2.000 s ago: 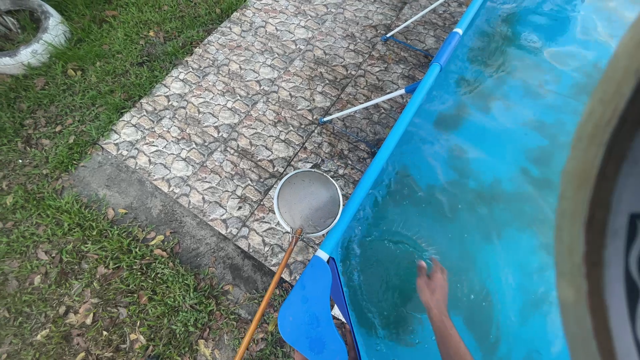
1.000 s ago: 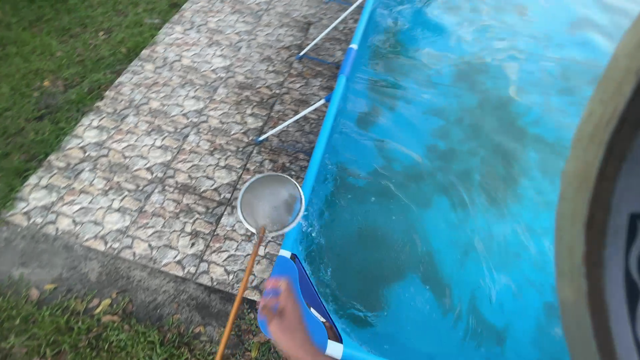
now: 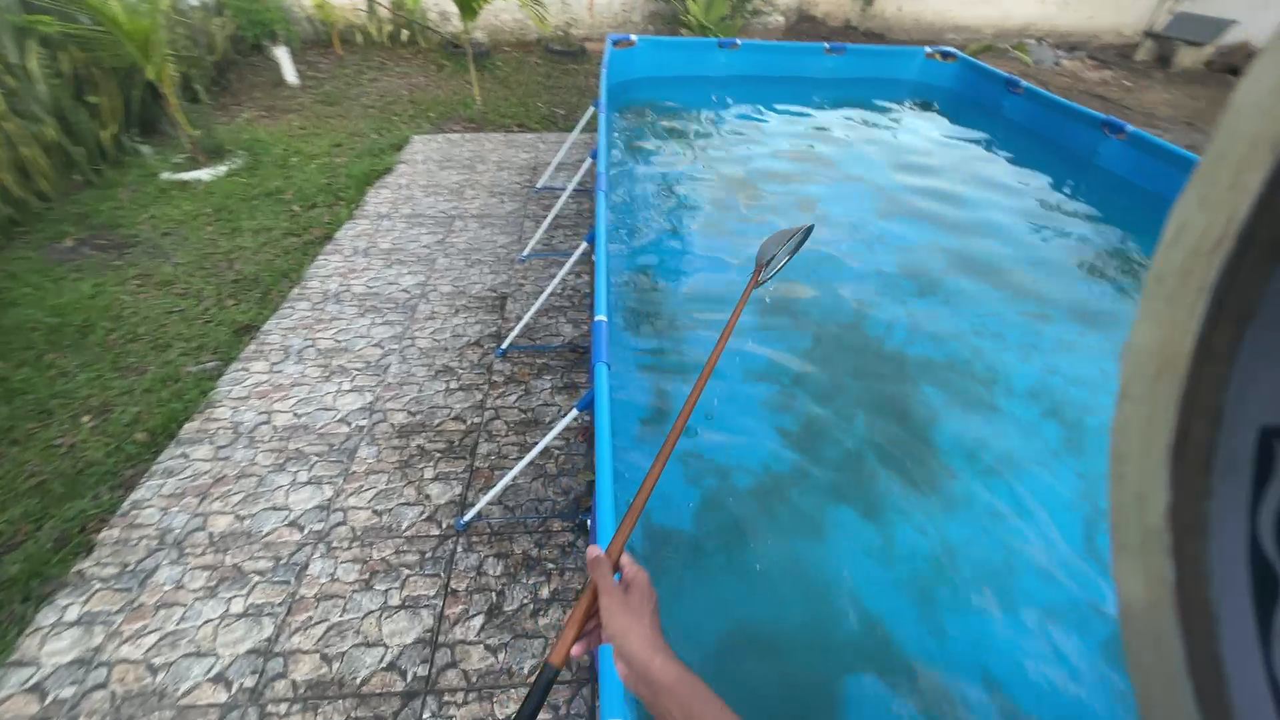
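Observation:
A wooden pole [image 3: 690, 405] with a black lower end slants up from the bottom edge over the pool's left rim. My right hand [image 3: 622, 612] is closed around its lower part, beside the blue rim. At the far end, a round mesh strainer [image 3: 783, 250] is tilted on edge above the water, with drops falling beneath it. The rectangular blue frame pool [image 3: 601, 400] holds water with cloudy, darker patches. My left hand is out of the frame.
White slanted pool supports [image 3: 530, 465] with blue ends stand on the stone-patterned paving [image 3: 330, 480] at the left. Grass [image 3: 130, 370] lies beyond it. A large, blurred curved object [image 3: 1160, 400] blocks the right edge. Plants and a wall stand at the back.
My right hand was over the water, then moved left toward the pole; now it grips the pole. The strainer has gone from over the paving to above the pool. The view has tilted up.

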